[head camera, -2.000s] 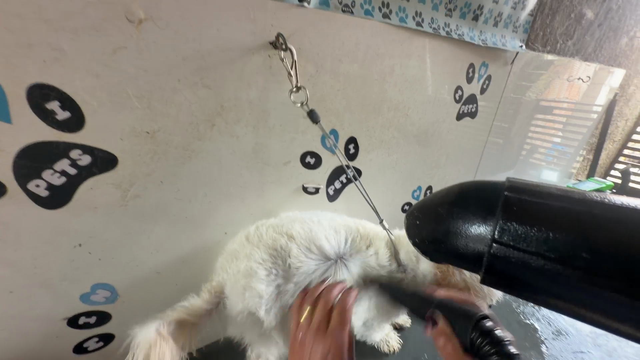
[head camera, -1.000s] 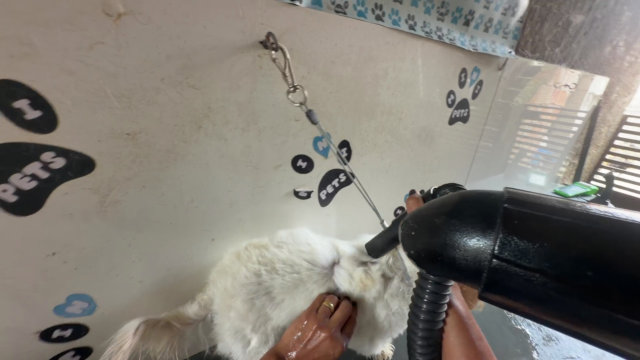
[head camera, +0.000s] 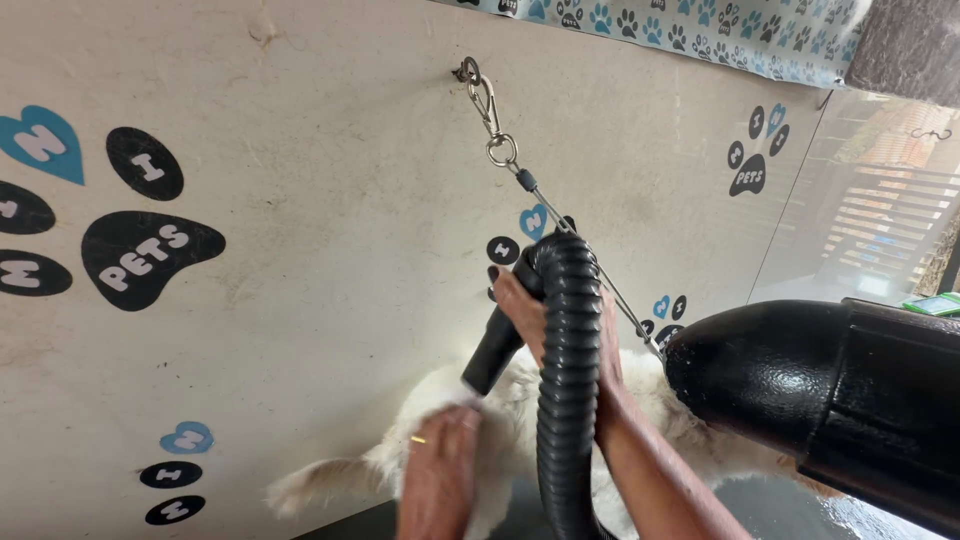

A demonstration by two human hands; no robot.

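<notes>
A white dog with long fur point(head camera: 431, 397) stands below, its tail at the left and its head mostly hidden at the right. My right hand point(head camera: 525, 311) is closed around a black dryer nozzle point(head camera: 491, 360), which points down at the dog's back. From the nozzle a black corrugated hose point(head camera: 568, 390) loops over and runs down in front of my right forearm. My left hand point(head camera: 442, 457), blurred and wearing a ring, rests on the fur by the nozzle's mouth. A cable tether point(head camera: 615, 294) runs down towards the dog's neck.
A large glossy black cylinder point(head camera: 757, 375) juts in from the right over the dog's front. The tether hangs from a metal snap hook point(head camera: 486, 105) on the pale wall point(head camera: 322, 187), which bears paw decals. Below the dog lies a dark, wet tabletop point(head camera: 772, 502).
The nozzle and my right hand have moved left, out from behind the black cylinder, and now the nozzle points down at the dog's back. The hose has come up in a loop.
</notes>
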